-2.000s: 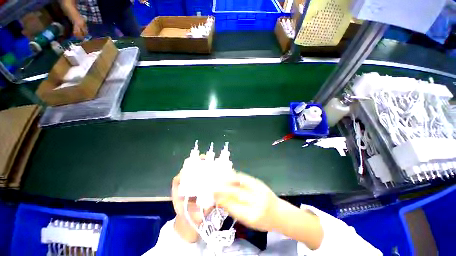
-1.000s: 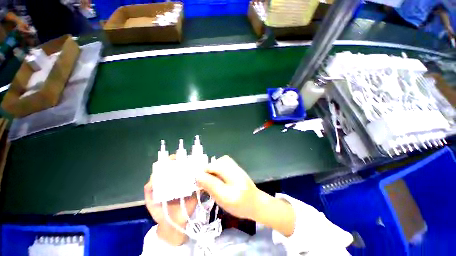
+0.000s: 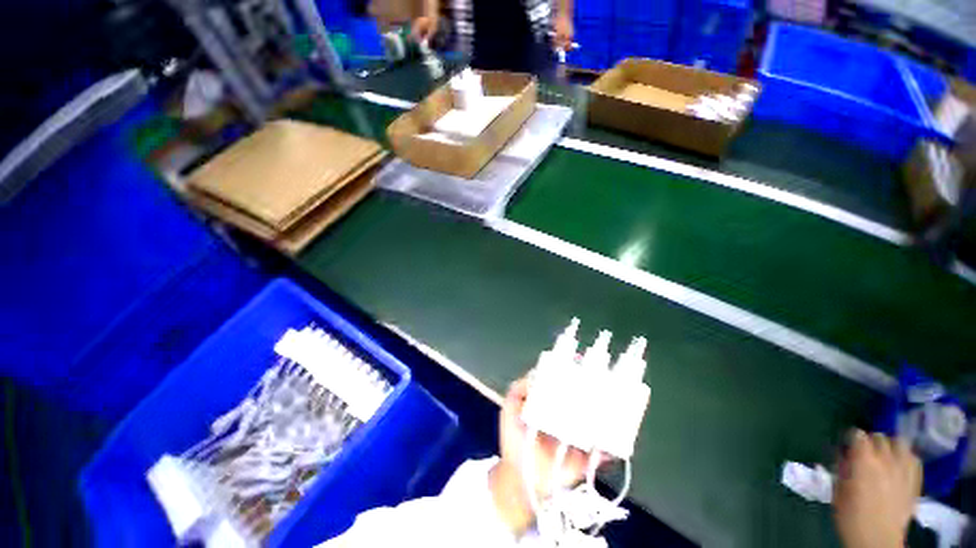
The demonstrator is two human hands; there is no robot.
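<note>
My left hand (image 3: 516, 439) holds several white power adapters (image 3: 586, 400) side by side, pins up, above the near edge of the green worktop. Their thin white cords (image 3: 573, 508) hang in a bundle below. My right hand (image 3: 878, 487) is at the lower right, away from the adapters, beside the small blue parts box (image 3: 905, 398) and white scraps (image 3: 808, 481). It is blurred and its fingers point away, so its grip is hidden.
A blue tote (image 3: 398, 369) at the lower left holds adapter rows and cords. Brown cardboard sheets (image 3: 280, 171), an open carton (image 3: 462, 145) on a clear plastic tray (image 3: 450, 196) and another carton (image 3: 664, 120) stand farther back. A person (image 3: 512, 32) stands across the conveyor belt (image 3: 685, 252).
The view has swung left, bringing the left tote into full sight. My right hand has let go of the adapters and moved right to the small box; my left hand still holds them.
</note>
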